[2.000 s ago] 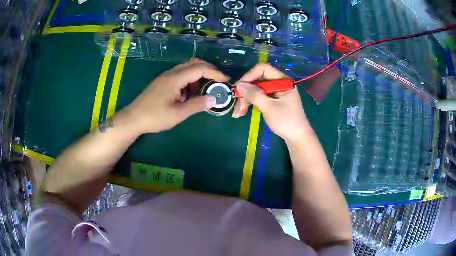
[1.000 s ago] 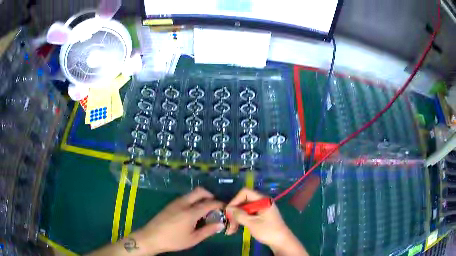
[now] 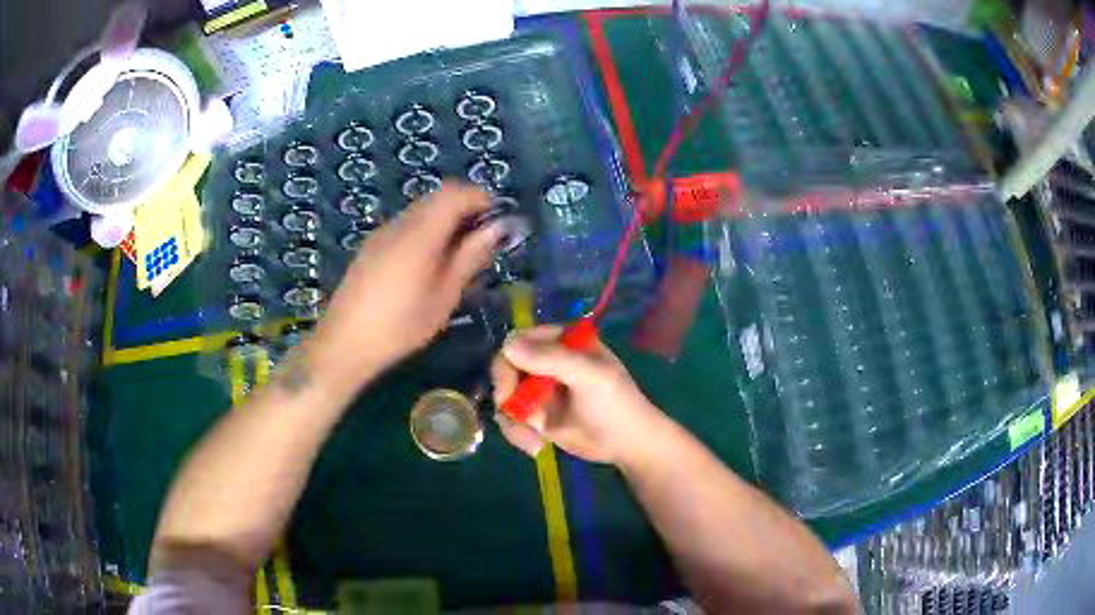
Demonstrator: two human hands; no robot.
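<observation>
My left hand [image 3: 402, 270] is blurred over the filled tray. Its thumb and fingertips are at a blurred silver-black round unit [image 3: 510, 232] near the tray's front right, and the unit appears pinched between them. My right hand [image 3: 588, 402] is lower right, closed around a red probe [image 3: 550, 372] whose red wire runs up and away. A gold-rimmed disc with a pale centre [image 3: 446, 424] lies on the green mat [image 3: 396, 517], left of my right hand. The clear tray [image 3: 546, 90] holds rows of round units, some hidden by my left hand.
A single unit [image 3: 567, 192] sits in the tray's right column. Clear ribbed trays [image 3: 889, 324] lie at right. A dark red pad [image 3: 672, 308] lies between the trays. A white fan [image 3: 126, 138] and yellow card with blue dots [image 3: 168, 246] stand at left.
My left hand has moved away from my right, forward over the tray. The gold-rimmed disc now shows uncovered on the mat. My right hand still holds the probe. The view has shifted and turned.
</observation>
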